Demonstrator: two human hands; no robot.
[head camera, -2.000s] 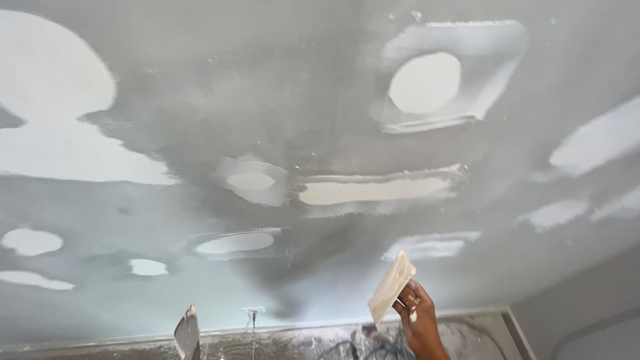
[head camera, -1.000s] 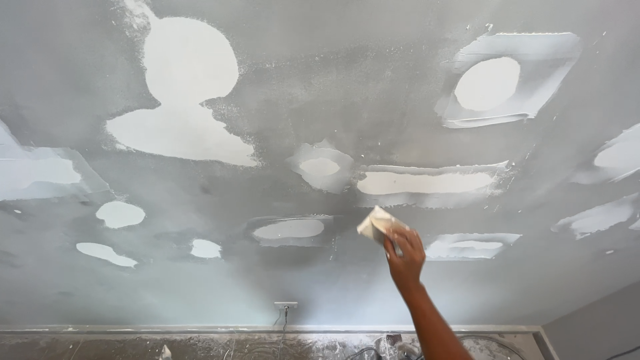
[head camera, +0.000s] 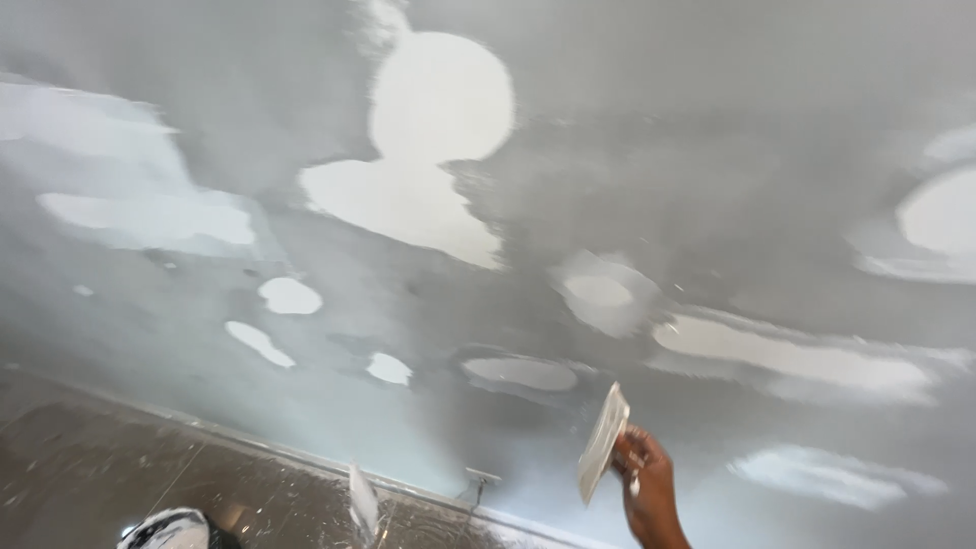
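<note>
My right hand (head camera: 648, 480), spotted with white compound, grips a pale flat spreader blade (head camera: 604, 446) at the lower right, in front of the grey wall. White filler patches cover that wall: an oval one (head camera: 521, 374) lies up and left of the blade, a long one (head camera: 793, 354) up and right, and a large round one (head camera: 442, 95) higher up. A second blade coated in white (head camera: 364, 503) stands out near the bottom edge; the hand on it is not visible. My left hand is out of view.
A bucket with white compound inside (head camera: 171, 531) is on the stained floor (head camera: 84, 457) at the lower left. A wall outlet with a cord (head camera: 483, 476) sits low on the wall, above the baseboard (head camera: 259, 451).
The view has swung to the left, bringing the bucket into sight. The blade in my right hand, flatter a second ago, is now held steeply on edge. The second blade shows more than a second ago.
</note>
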